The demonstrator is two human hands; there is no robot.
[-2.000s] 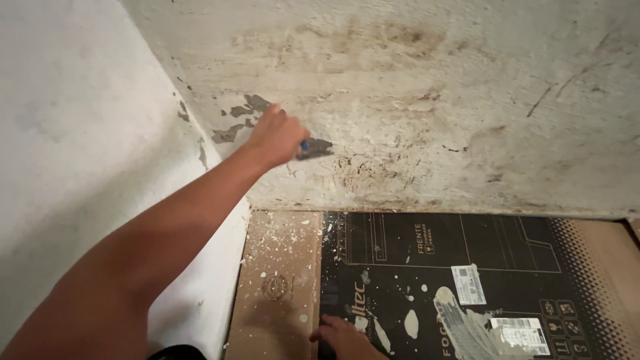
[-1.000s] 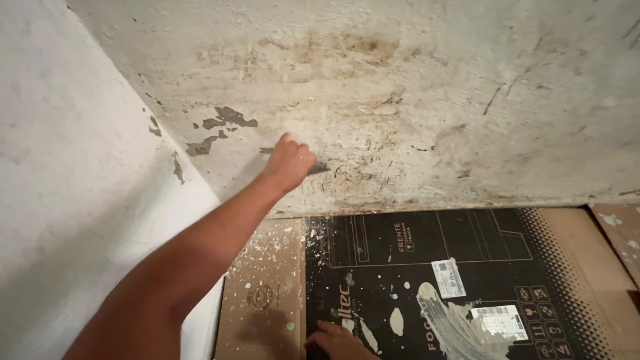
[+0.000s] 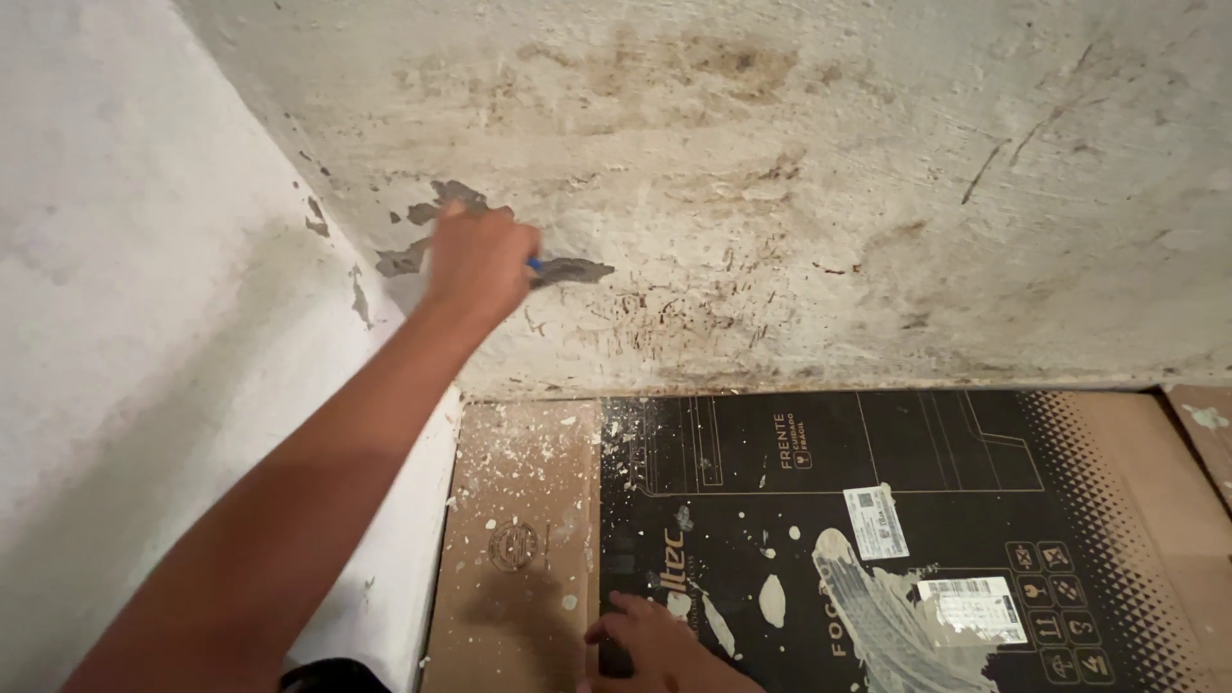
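Note:
My left hand (image 3: 481, 255) is closed around a small tool with a blue part (image 3: 534, 263), mostly hidden in the fist, and is against the stained, peeling wall (image 3: 693, 212). Grey patches of bared wall (image 3: 577, 270) show on both sides of the fist. The tool's working end cannot be made out. Low in the view, my right hand (image 3: 659, 645) rests with its fingers apart near the seam between the plain brown and black printed parts of the flattened cardboard (image 3: 751, 529). Nothing is seen in that hand.
A white side wall (image 3: 125, 289) meets the stained wall in a corner on the left. Pale paint flakes (image 3: 525, 443) lie over the cardboard near the corner. Thick whitish smears (image 3: 895, 626) and paper labels are on its black part. More cardboard (image 3: 1203, 423) lies at the right edge.
My left hand has moved left and up along the wall since a second ago, onto the grey patches near the corner. My right hand has stayed on the cardboard.

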